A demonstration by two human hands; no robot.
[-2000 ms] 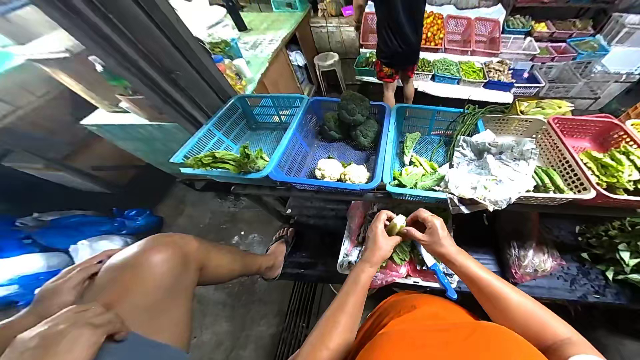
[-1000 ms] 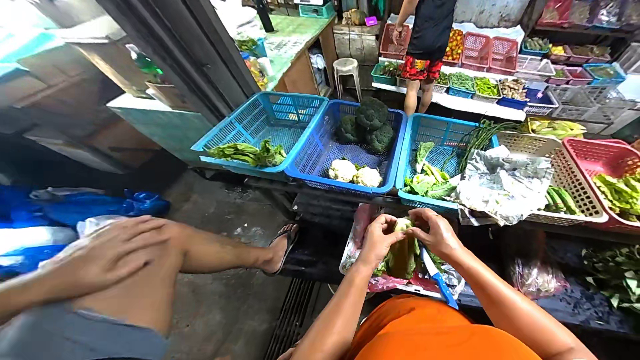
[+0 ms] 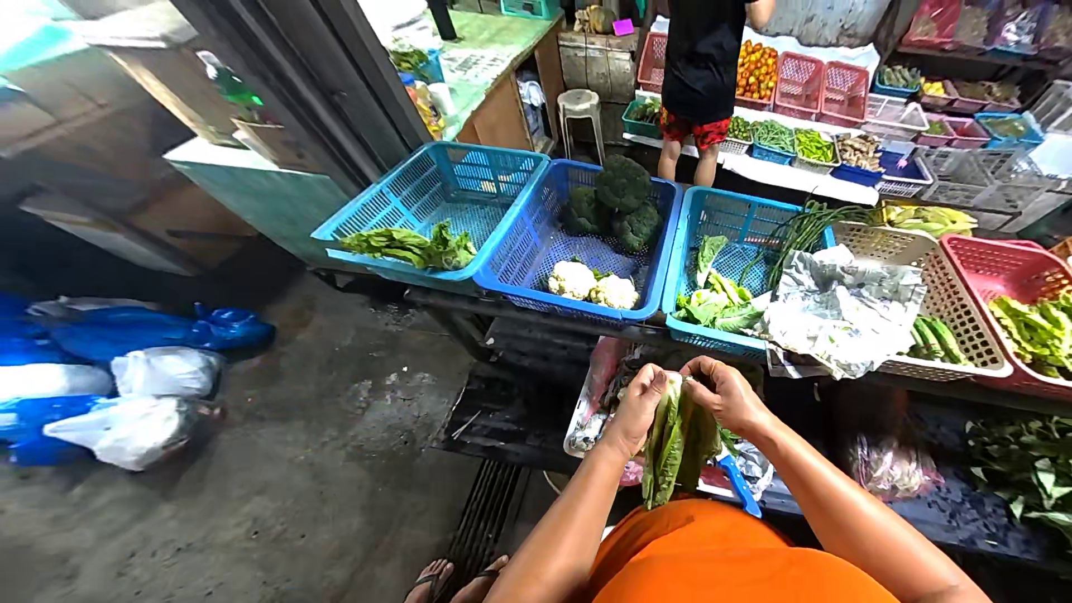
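My left hand (image 3: 638,412) and my right hand (image 3: 727,392) meet at the pale stem end of a head of leafy greens (image 3: 667,444), gripping it from both sides. Its long green leaves hang down in front of my orange shirt. Below my right wrist a blue-handled knife (image 3: 739,484) lies on the tray beside crumpled plastic. The tray (image 3: 578,437), partly hidden by my hands and the greens, holds pink plastic and other scraps.
Ahead stand a light blue basket (image 3: 368,255) with greens, a blue basket (image 3: 521,289) with broccoli and cauliflower, and further vegetable baskets. Crumpled newspaper (image 3: 846,310) lies across two of them. Plastic bags (image 3: 159,373) sit on the floor at left. A person (image 3: 702,75) stands at the far stall.
The leg and hands of the person seated at left are gone from view. The greens now hang lower and more fully from my hands. The far person's arm is raised from the baskets.
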